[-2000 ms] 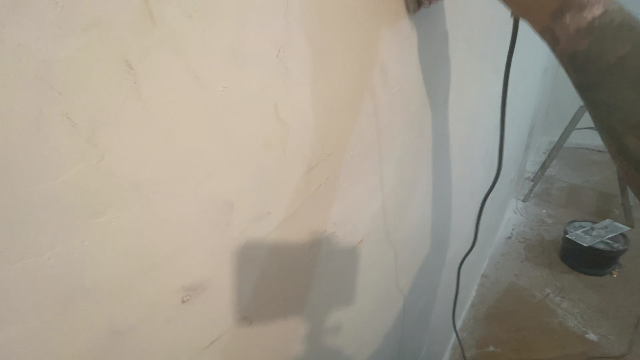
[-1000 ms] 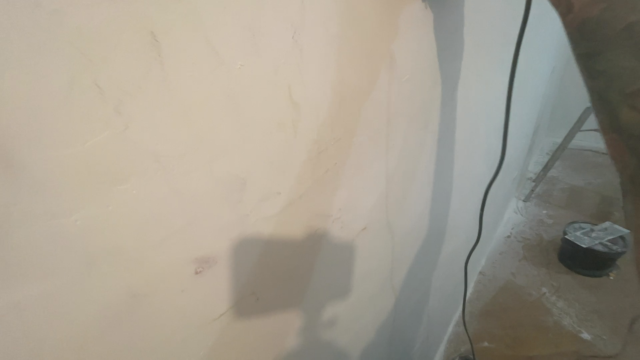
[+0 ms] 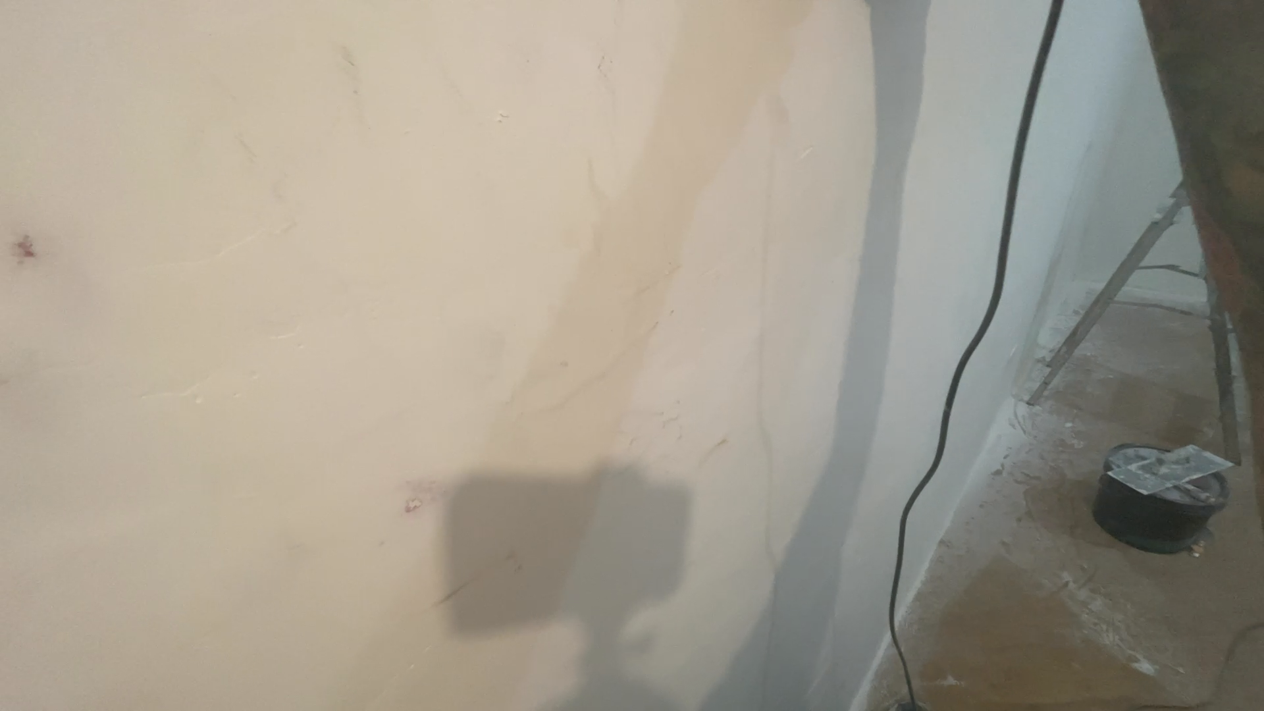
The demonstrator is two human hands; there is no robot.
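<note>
Neither of my hands shows now. A dark, blurred form, perhaps part of my raised arm or sleeve, runs down the upper right edge. A pale plastered wall (image 3: 346, 296) with fine cracks, scratches and small reddish spots fills most of the view. Shadows of an arm and of a boxy shape fall on it. A black cable (image 3: 999, 267) hangs in front of the wall and reaches down to the floor. On the floor at the right stands a black bucket (image 3: 1150, 518) with a flat metal plastering tool (image 3: 1170, 468) lying across its rim.
Behind the bucket stand the metal legs of a ladder or trestle (image 3: 1104, 296), near the wall's far corner. The brown floor (image 3: 1037, 632) bears white dust and smears. A thin line, perhaps a cord, lies at the lower right edge.
The hand seen at the top edge two seconds ago has gone out of view, and the arm at the upper right shows less. The view has shifted slightly.
</note>
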